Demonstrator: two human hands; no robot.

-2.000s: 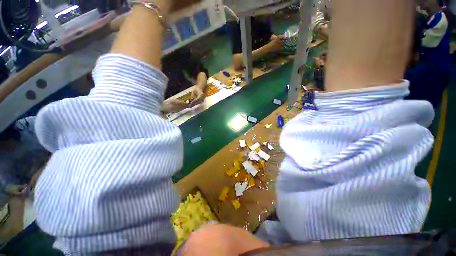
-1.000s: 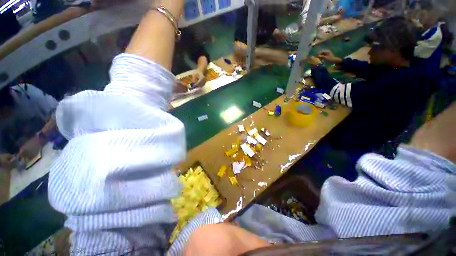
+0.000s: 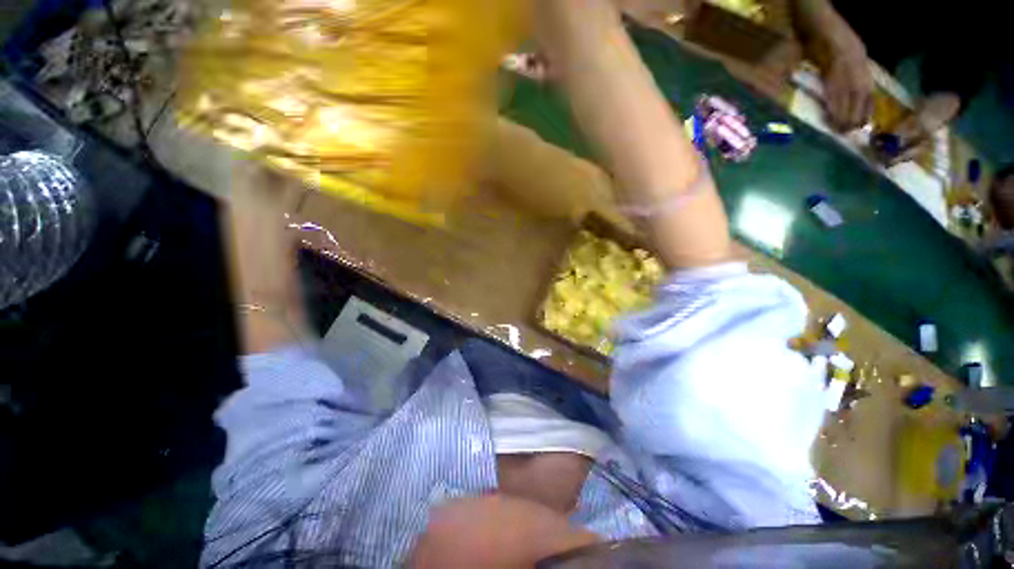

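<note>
A large, shiny amber-gold sheet [image 3: 334, 100] fills the upper left, blurred, with its lower edge above the brown ledge. My left forearm [image 3: 261, 256] reaches up to its lower left edge. My left hand is hidden or lost in blur there, so its grip does not show. My right forearm [image 3: 656, 167] runs up past the sheet's right side. My right hand is cut off by the top edge. A box heaped with matte pale-yellow liners [image 3: 595, 283] sits on the ledge beside my right sleeve.
The green belt [image 3: 767, 183] crosses the upper right, carrying a pink part [image 3: 725, 128] and small pale-faced blocks. White and gold pieces [image 3: 836, 378], a blue part [image 3: 918, 396] and a yellow tape roll [image 3: 928, 461] lie at right. Another person's hands [image 3: 906, 128] work beyond the belt.
The view has swung left; the liner box and belt now show farther right. The gold sheet has come into view. My left forearm now reaches up at the left.
</note>
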